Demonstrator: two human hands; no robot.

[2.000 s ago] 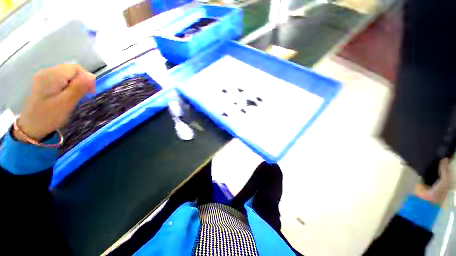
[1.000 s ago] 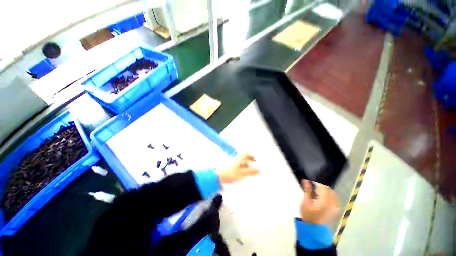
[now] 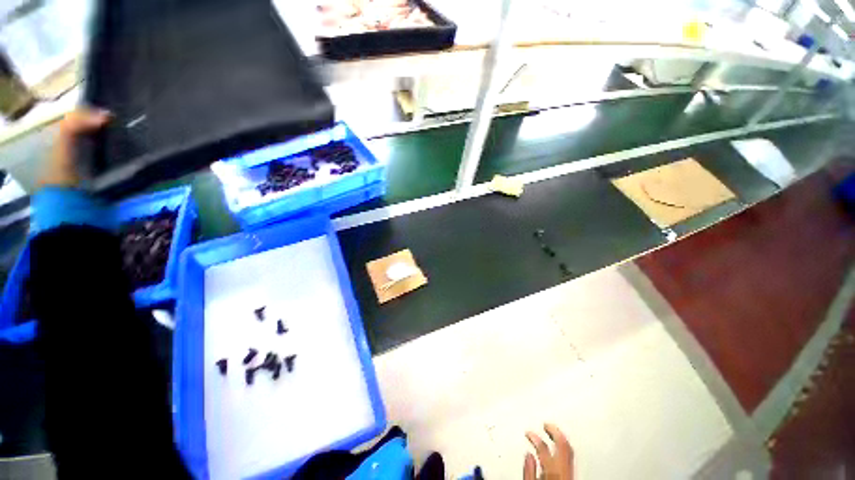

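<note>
My left hand [image 3: 67, 150] is at the upper left, raised and gripping the left edge of a large black tray [image 3: 202, 80]. The tray is held up above the blue totes and hides part of them. My right hand [image 3: 550, 454] is at the bottom edge, partly cut off, with fingers apart and nothing seen in it. Below the black tray, a shallow blue tray [image 3: 372, 380] with a white liner holds several small dark parts [image 3: 272, 364].
A blue tote of dark parts [image 3: 150, 248] is at left, another [image 3: 309, 192] behind the shallow tray. Cardboard pieces lie on the dark bench [image 3: 469, 253]: a small one with something white [image 3: 382, 291] and a larger one [image 3: 689, 187]. A black tray [image 3: 389, 40] sits behind.
The black tray has moved from the right side to the upper left, and my left hand now holds it. My right hand has let go of it and is low and open. The view has turned.
</note>
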